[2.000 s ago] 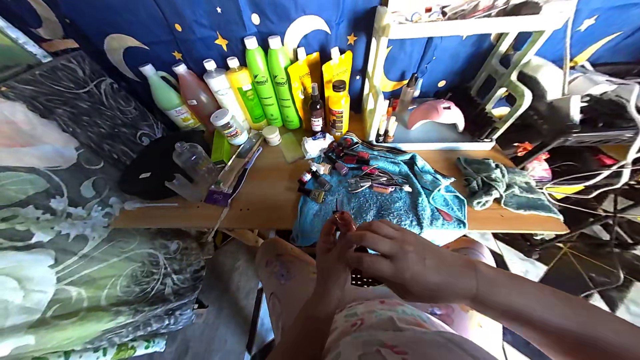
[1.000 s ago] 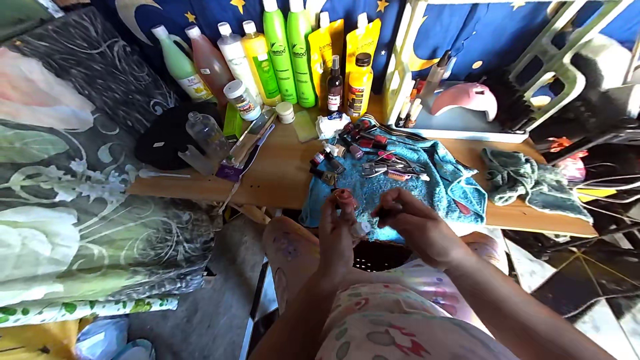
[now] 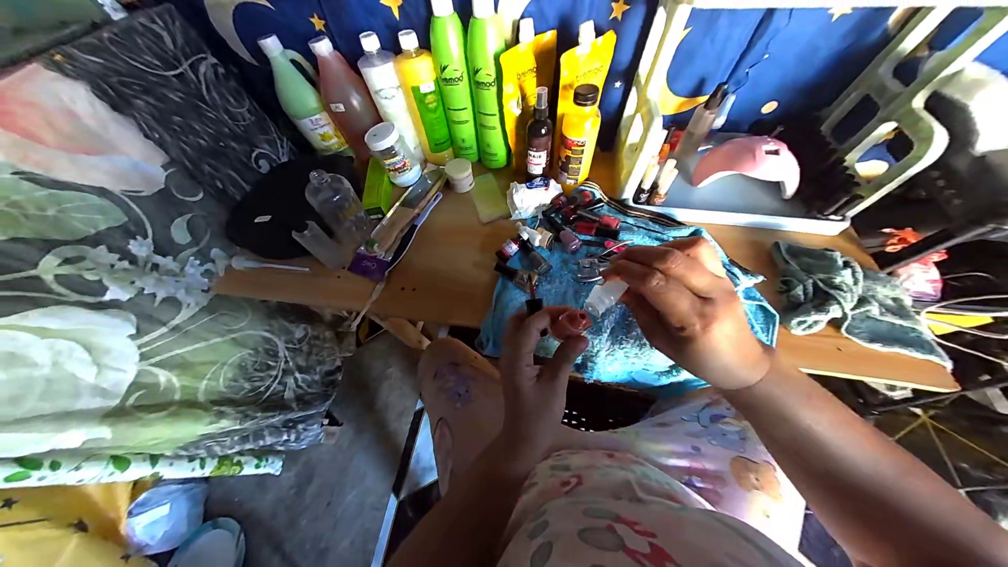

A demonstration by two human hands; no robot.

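Observation:
My left hand (image 3: 539,362) is over the towel's front edge, its fingers around a small nail polish bottle (image 3: 570,323) of reddish pink and a polish brush with a black cap (image 3: 534,303), the brush pointing up. To its right, my right hand (image 3: 681,303) pinches a small translucent white piece (image 3: 605,296), its material unclear, close to the bottle. Both hands are above a blue towel (image 3: 630,346). Several nail polish bottles (image 3: 596,228) and metal tools (image 3: 591,269) lie on the towel behind them.
Shampoo bottles (image 3: 451,87) and yellow pouches (image 3: 526,79) line the back of the wooden table (image 3: 441,272). A clear plastic bottle (image 3: 335,201) stands left. A white shelf (image 3: 756,216) with a pink nail lamp (image 3: 748,164) is at back right, near a grey-green cloth (image 3: 835,287).
My hands, together two seconds back, are now apart. The translucent piece shows between my right fingers, and the brush points up from my left hand. The view has shifted.

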